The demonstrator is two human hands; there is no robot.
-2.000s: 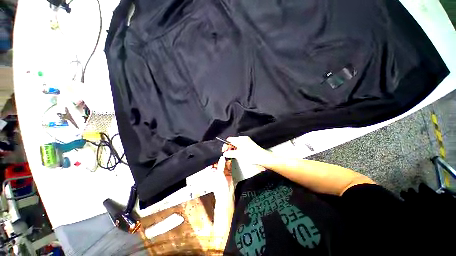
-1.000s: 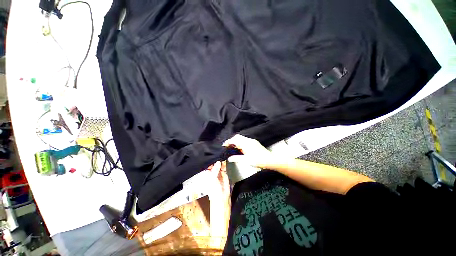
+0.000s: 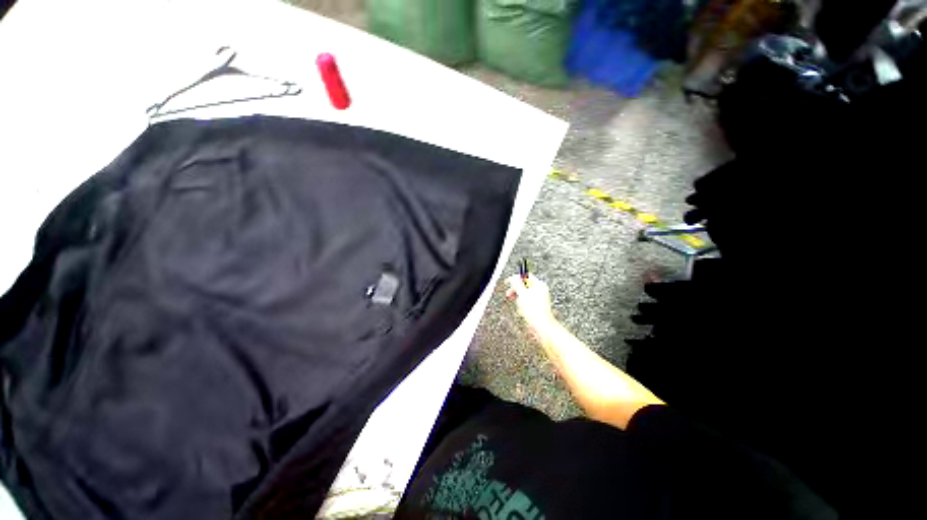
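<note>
A large black jacket [image 3: 193, 335] lies spread on the white table, its shiny lining facing up. A small care label [image 3: 383, 288] shows on the lining, and a matte hem band [image 3: 486, 239] runs along the edge nearest the floor. My right hand [image 3: 531, 301] is off the table edge above the floor, apart from the jacket. It is closed on thread snips [image 3: 524, 271], whose dark points stick up from the fingers. My left hand is not in view.
A black hanger [image 3: 224, 86] and a red thread cone [image 3: 332, 81] are on the table [image 3: 447, 96] beyond the jacket. Green sacks [image 3: 523, 36] and a blue one stand on the floor. A metal frame [image 3: 686, 242] is at right, near dark hanging garments [image 3: 803, 254].
The view has swung right along the jacket. My right hand has left the hem and is out beyond the table edge. My left hand has gone out of view.
</note>
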